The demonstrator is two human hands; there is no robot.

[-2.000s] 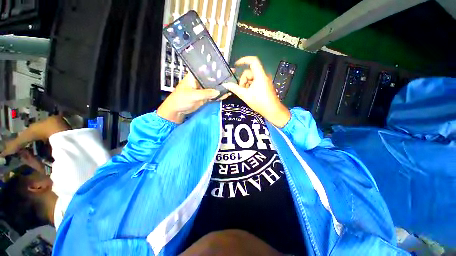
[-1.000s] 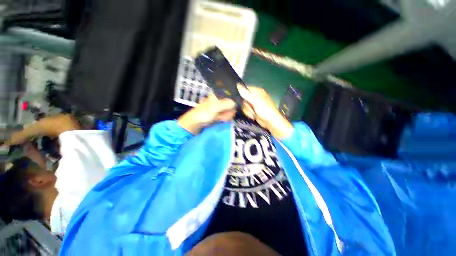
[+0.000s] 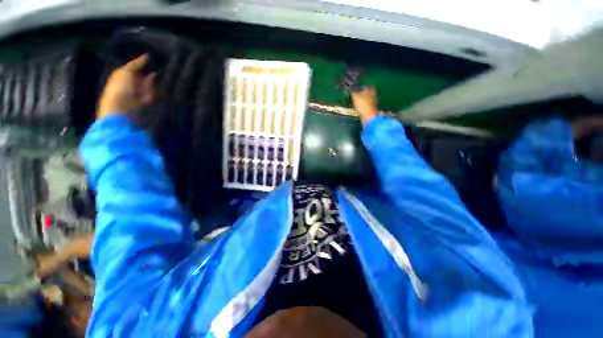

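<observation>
My left hand is at the upper left, over the black tray stack. It is blurred, and the dark background hides whether it holds anything. My right hand reaches forward over the green bench mat. Its fingertips are at a small dark speckled cluster of loose parts; I cannot tell if they grip any. The white parts tray lies between my hands, with tan slots at the far end and dark-filled slots nearer me. The phone body is not visible in either hand.
A pale metal rail curves across the top, and a slanting pale bar is at the right. Dark trays lie at the right beside a person in blue. Another person's arm shows at the lower left.
My hands have parted from the phone body in front of my chest. The left moved out to the black stack, the right forward to the small parts. The view has shifted, showing the rail.
</observation>
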